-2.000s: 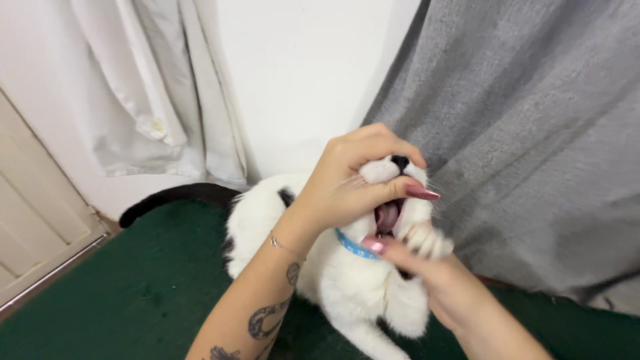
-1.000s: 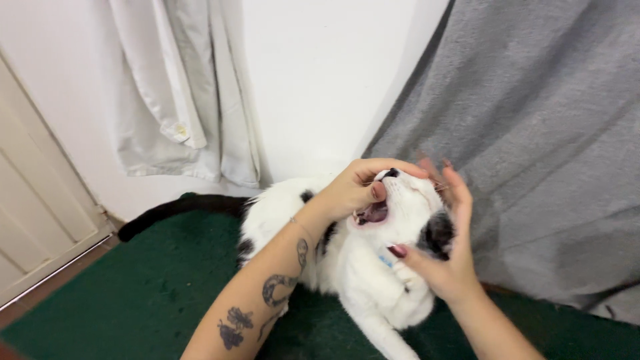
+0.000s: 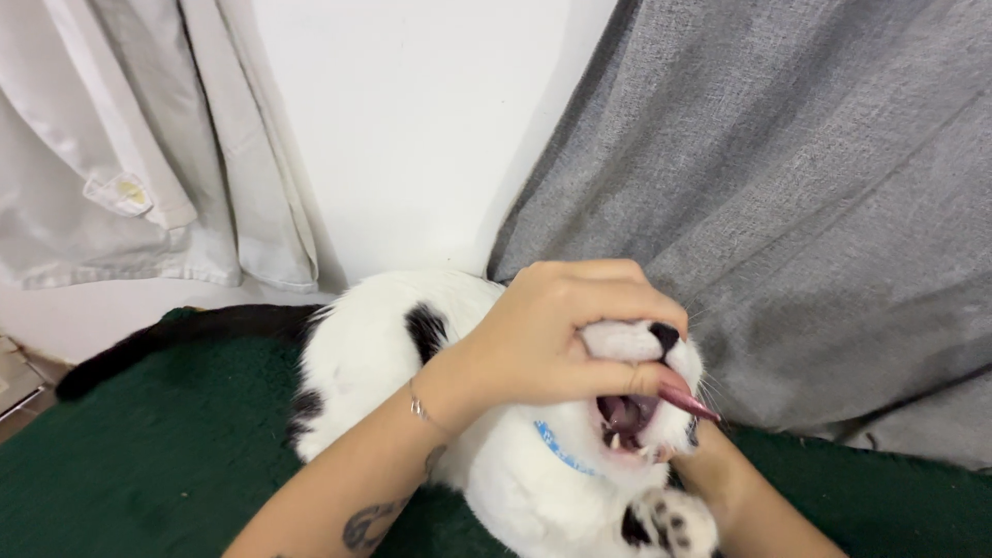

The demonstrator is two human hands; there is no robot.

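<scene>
A black-and-white cat (image 3: 511,496) with a blue collar (image 3: 562,453) lies on a dark green fabric surface (image 3: 178,465), its black tail stretched to the left. My left hand (image 3: 573,333) grips the cat's muzzle from above, with the thumb across the front of the open mouth (image 3: 624,418); lower teeth and tongue show. My right hand (image 3: 690,442) is mostly hidden behind the cat's head and jaw, so its fingers' hold cannot be seen. One front paw (image 3: 674,523) is raised, pads outward, beside my right forearm.
A grey curtain (image 3: 759,194) hangs close behind the cat on the right. A pale garment (image 3: 155,155) with a button hangs at the upper left. Between them stands a white wall (image 3: 418,139). Part of a pale door or panel (image 3: 15,380) shows at the left edge.
My right hand has moved from the side of the cat's head, where its fingers showed, to behind the head and jaw. My left hand still holds the muzzle, its thumb now across the mouth.
</scene>
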